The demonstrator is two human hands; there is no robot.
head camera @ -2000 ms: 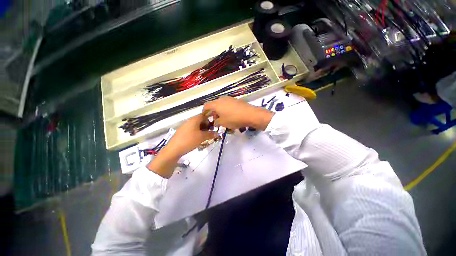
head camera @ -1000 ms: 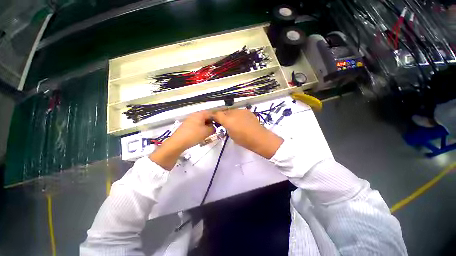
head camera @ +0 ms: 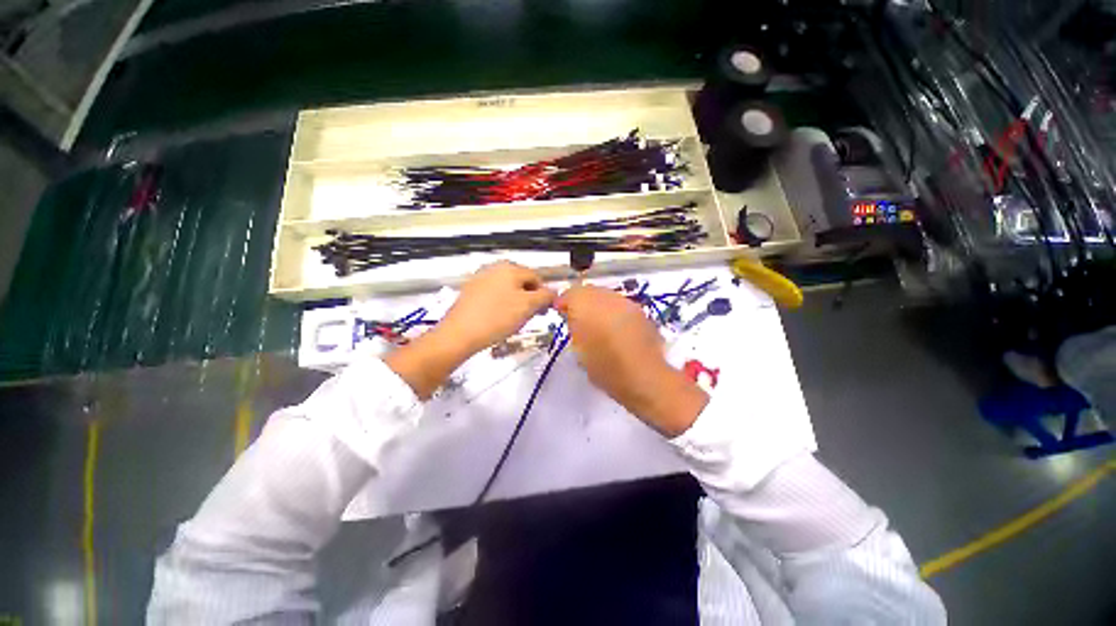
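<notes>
My left hand (head camera: 496, 308) and my right hand (head camera: 608, 342) meet fingertip to fingertip over the upper middle of the white board (head camera: 587, 428). What the fingertips pinch is too small and hidden to tell. A long thin black cable (head camera: 523, 418) runs from under my right hand down across the board and over its near edge. Dark wires with connectors (head camera: 685, 300) lie right of my right hand. Short red and black lead wires (head camera: 398, 328) lie at the board's left end by the white end holder (head camera: 331, 335).
The cream parts tray (head camera: 294, 226) behind the board holds a red and black wire bundle (head camera: 539, 179) and a black wire bundle (head camera: 490, 245). Black tape rolls (head camera: 749, 128), a grey machine (head camera: 844, 184) and a yellow object (head camera: 769, 283) are at the right. A red piece (head camera: 701, 373) lies by my right wrist.
The view has shifted, so the tray sits more level. My fingertips have moved slightly apart. The red piece on the board's right side now shows beside my right wrist.
</notes>
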